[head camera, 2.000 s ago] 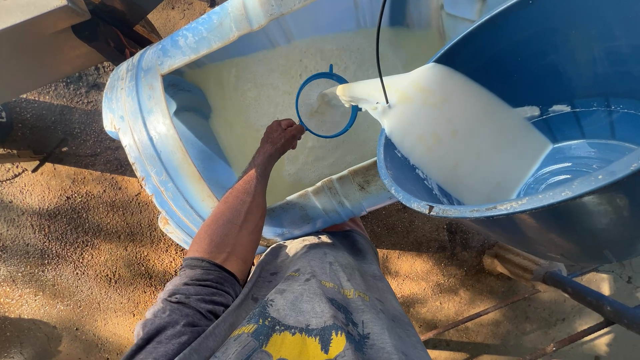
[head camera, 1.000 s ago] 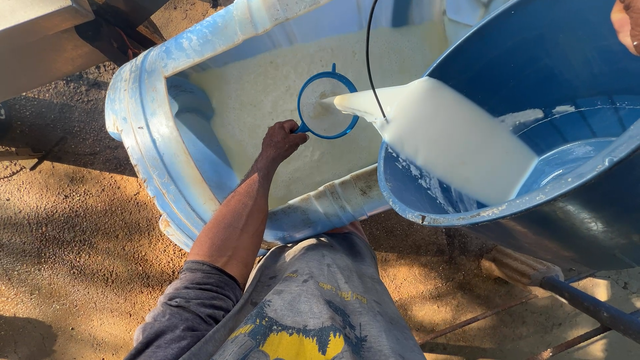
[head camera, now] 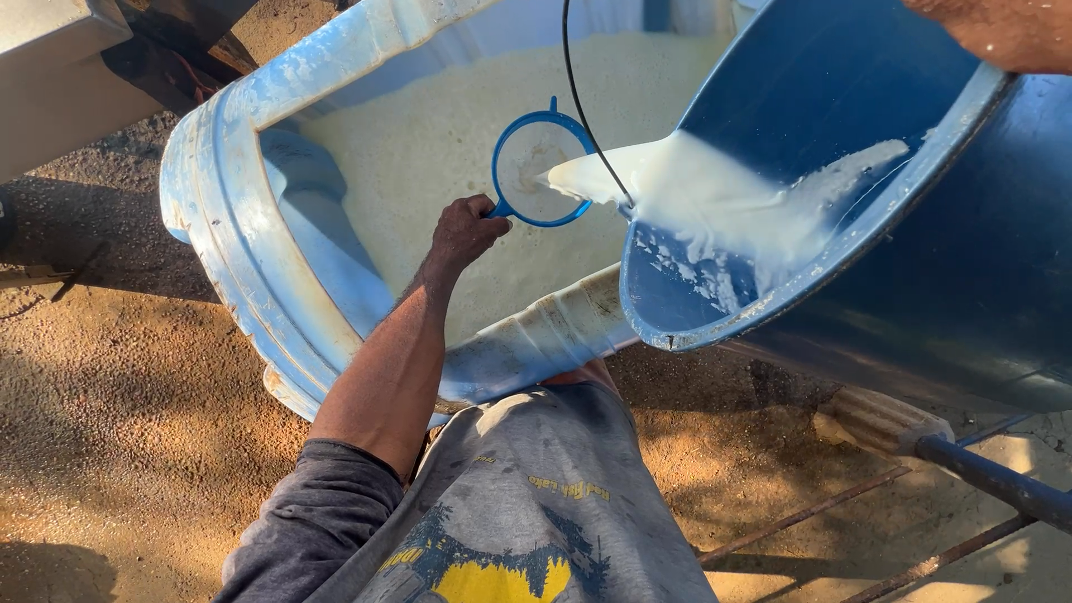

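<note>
My left hand [head camera: 469, 226] is closed on the short handle of a round blue plastic strainer [head camera: 542, 224], held over a cut-open blue plastic barrel [head camera: 226, 188]. Pale, milky liquid [head camera: 402, 151] lies in the barrel. From the right, a large blue plastic bucket [head camera: 913, 335] is tilted, and white liquid [head camera: 662, 172] pours over its lip onto the strainer's mesh. A thin black bail handle [head camera: 578, 92] hangs from the bucket's edge. My right hand does not show. At the top right, a hand [head camera: 1005, 33], apparently another person's, is at the bucket's rim.
A metal box-like edge [head camera: 67, 75] juts in at the top left. Below the bucket, a wooden piece [head camera: 883, 423] is fitted to a dark metal bar [head camera: 997, 481], with thin rusty rods [head camera: 930, 569] nearby. The ground [head camera: 151, 402] is brown and gritty.
The bucket has tipped further and less liquid remains in it. The hand at its rim, absent from the oldest frame, has come further into view. My left hand stays about where it was.
</note>
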